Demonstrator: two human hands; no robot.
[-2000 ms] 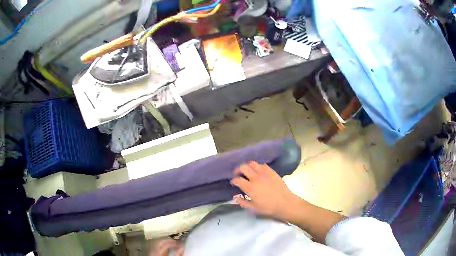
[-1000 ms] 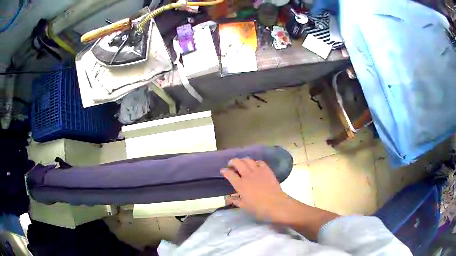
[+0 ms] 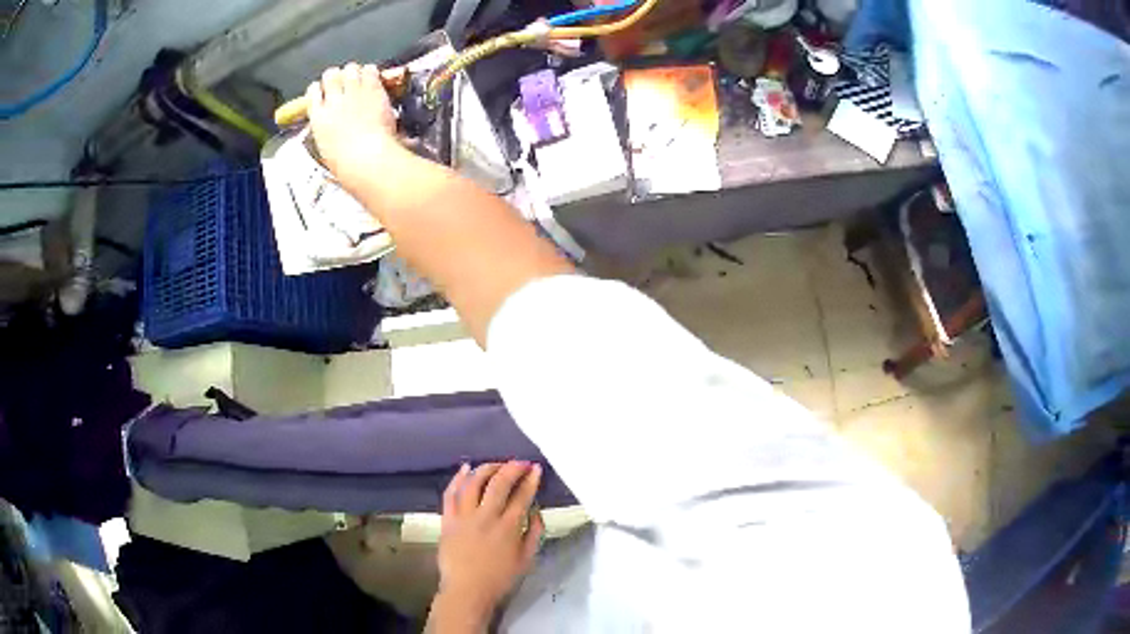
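Note:
The dark purple-grey trouser leg [image 3: 322, 448] lies pulled over the long padded board, a dark seam line running along it. My right hand [image 3: 351, 118] is up at the side table, closed around the yellow-brown handle of the steam iron [image 3: 428, 118]. The iron stands on a pale cloth pad [image 3: 310, 223] and is partly hidden by my hand and forearm. My left hand [image 3: 490, 526] rests on the near edge of the trouser leg, fingers slightly spread and gripping nothing. My right sleeve hides the right end of the board.
The grey side table [image 3: 756, 164] holds papers, a purple item and an orange sheet. A blue crate [image 3: 205, 273] stands at left, light-blue sheeting [image 3: 1029, 186] hangs at right, and a wooden-legged stool [image 3: 929, 279] stands beside it. Dark cloth [image 3: 236, 588] lies below the board.
My right hand has left the trouser leg, reached up-left across the board and taken the iron's handle. My left hand has come into view on the leg. The view has shifted, moving the scene rightward.

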